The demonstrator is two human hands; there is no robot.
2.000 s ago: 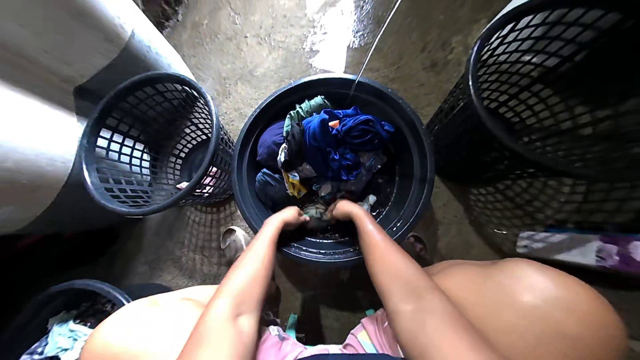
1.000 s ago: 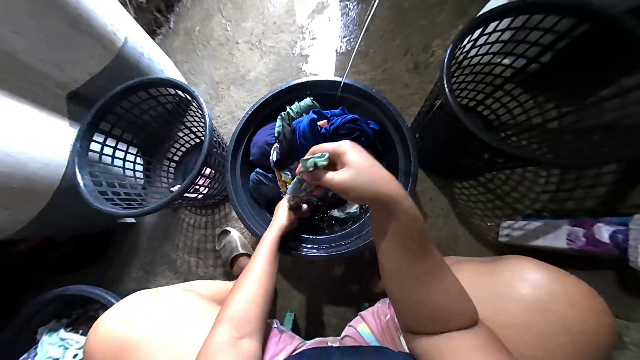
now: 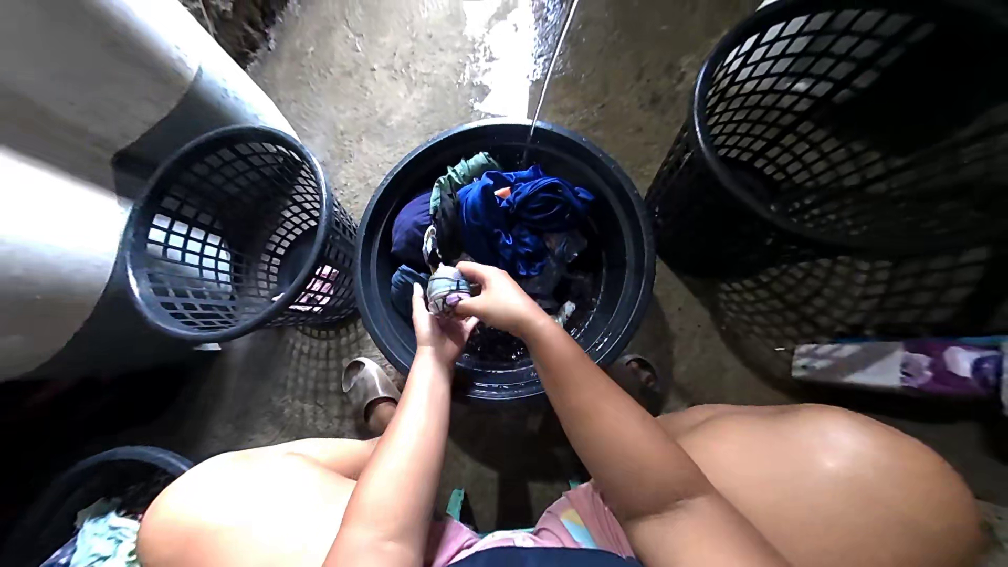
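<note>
A round black plastic tub stands between my feet, with wet clothes and some water in it. Over its near left part, my left hand cups a balled, light patterned cloth from below. The fingers of my right hand grip the same cloth from the right. Just beyond my hands lies a bundled blue garment, beside a green cloth and a dark purple garment. A thin stream of water comes down into the tub at its far side.
A black mesh basket stands left of the tub, and a larger one stands to the right. At the lower left, another dark container holds light clothes. A white and purple package lies on the wet concrete floor at right.
Both hands were low in the tub at first. My right hand then lifted a greenish cloth above it; now both hands are together around a balled cloth.
</note>
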